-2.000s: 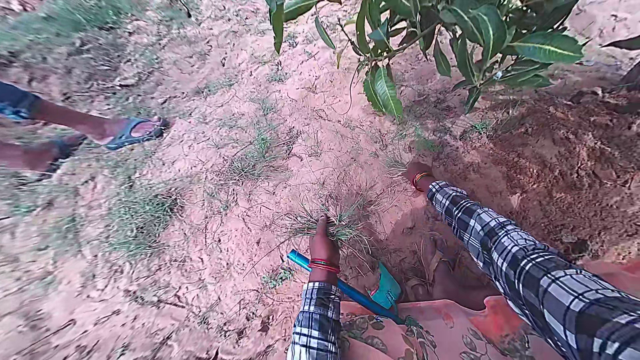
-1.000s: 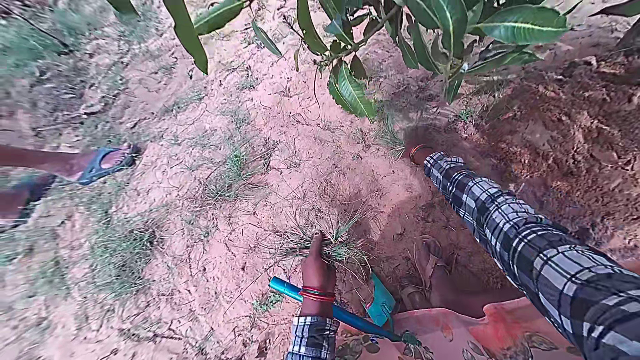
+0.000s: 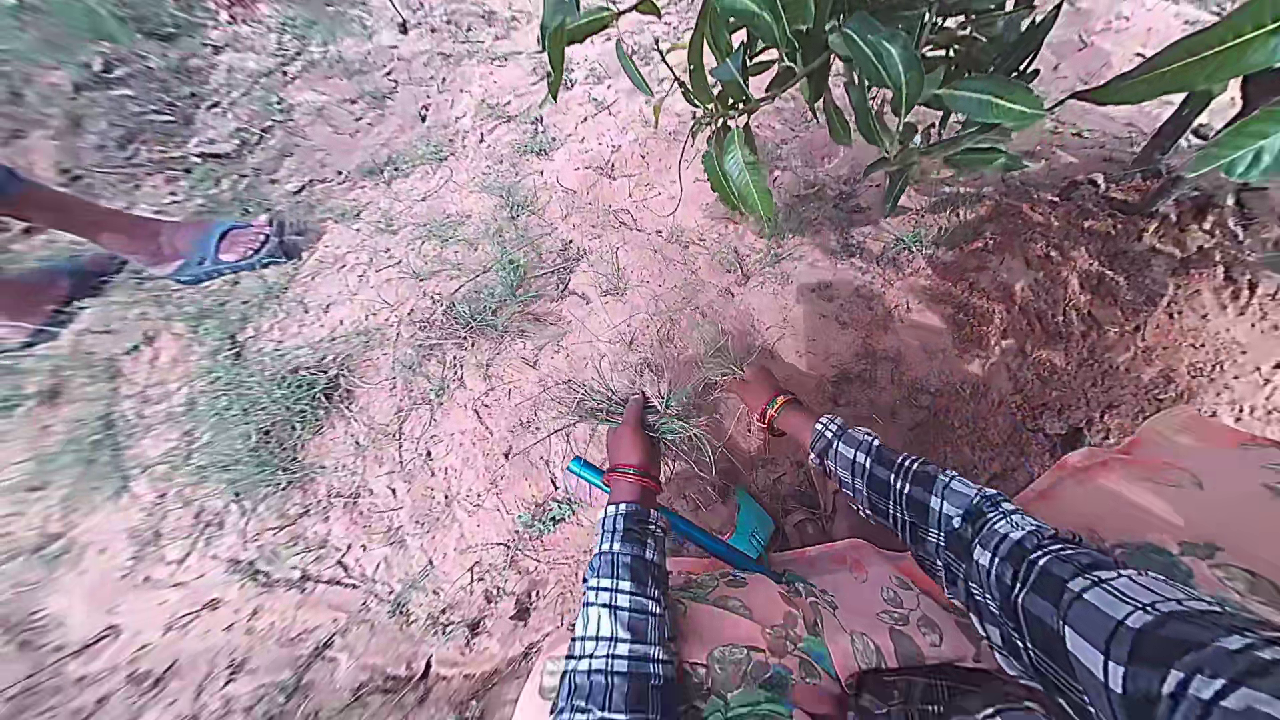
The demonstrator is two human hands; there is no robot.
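Observation:
My left hand (image 3: 633,448) grips a bunch of thin green and dry grass (image 3: 655,412) low over the pinkish soil. Just to its right, my right hand (image 3: 760,388) is closed around a small tuft of grass (image 3: 727,355); its fingertips are partly hidden. Under my left wrist lies a hand hoe with a blue tubular handle (image 3: 700,538) and a teal blade (image 3: 752,524). The handle's lower end rests by the floral cloth (image 3: 850,600) over my lap.
Leafy branches (image 3: 745,170) hang at the top. Another person's sandalled foot (image 3: 225,248) stands at the left. Grass clumps (image 3: 255,410) dot the cracked ground, and loose, darker dug soil (image 3: 1060,290) lies at the right near a thin stem.
My right hand has moved from the ground farther ahead back toward my left hand, and grass now shows at its fingers. My left hand still holds its bunch.

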